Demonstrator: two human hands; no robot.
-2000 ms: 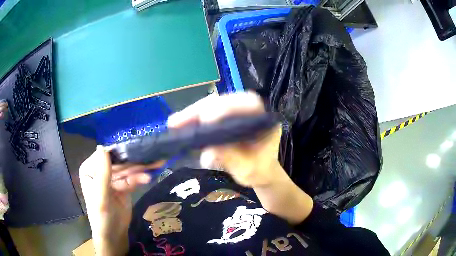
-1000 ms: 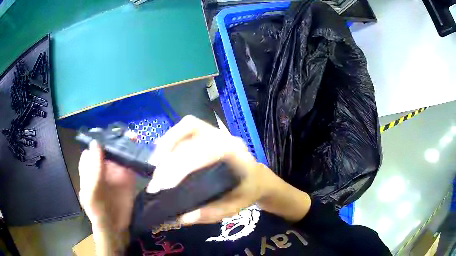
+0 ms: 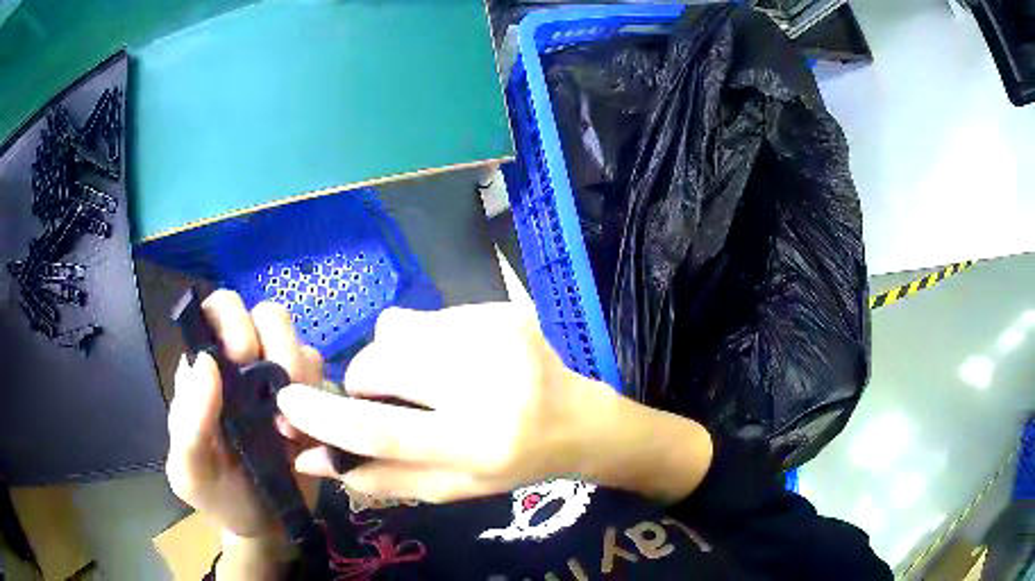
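Note:
A long black arm part with a round boss (image 3: 257, 422) is held upright and slightly tilted above my lap. My left hand (image 3: 221, 414) grips it, with fingers behind and thumb in front. My right hand (image 3: 448, 403) is beside it, fingertips at the round boss. A small dark piece (image 3: 343, 459) shows between the fingers of my right hand; most of it is hidden, and I cannot tell whether it is joined to the arm part.
A black tray (image 3: 68, 420) with a pile of black parts (image 3: 57, 227) lies at left. A green bench top (image 3: 318, 102) is ahead, with a blue perforated stool (image 3: 329, 289) below its edge. A blue crate (image 3: 556, 216) with a black bag (image 3: 738, 238) stands at right. Cardboard (image 3: 187, 545) lies lower left.
The black arm part has swung from nearly level to upright in my left hand. My right hand has moved its fingertips to the round boss. The broad dark piece under my right hand no longer shows.

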